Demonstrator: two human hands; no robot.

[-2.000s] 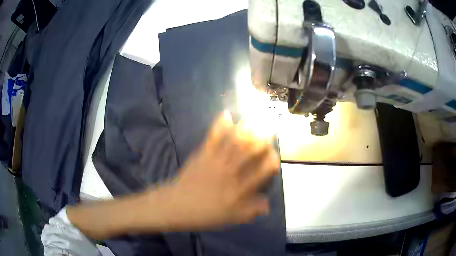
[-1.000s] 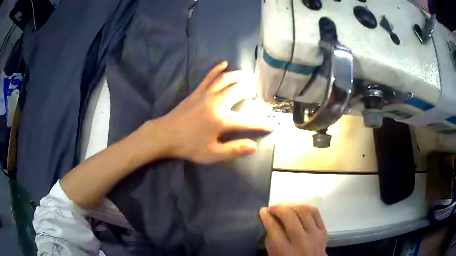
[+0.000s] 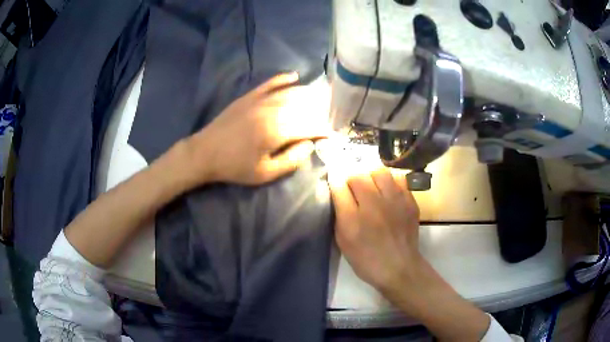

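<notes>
A dark grey garment panel lies on the white table left of the sewing machine head, its straight edge running toward the needle area. My left hand lies flat on the panel with fingers spread, fingertips in the bright glare by the needle. My right hand is at the panel's right edge just in front of the needle, its fingertips washed out by the glare. Whether the right fingers pinch the edge cannot be told. The presser foot and needle are lost in the glare.
More grey cloth hangs along the left. A black oblong object lies right of the needle, with a brown block beyond it. A small dark knob sits low on the head. The rounded table edge runs along the front.
My right hand came into view and moved up from the front table edge to the needle area. My left hand is spread on the panel, slightly further left and up. The cloth has shifted.
</notes>
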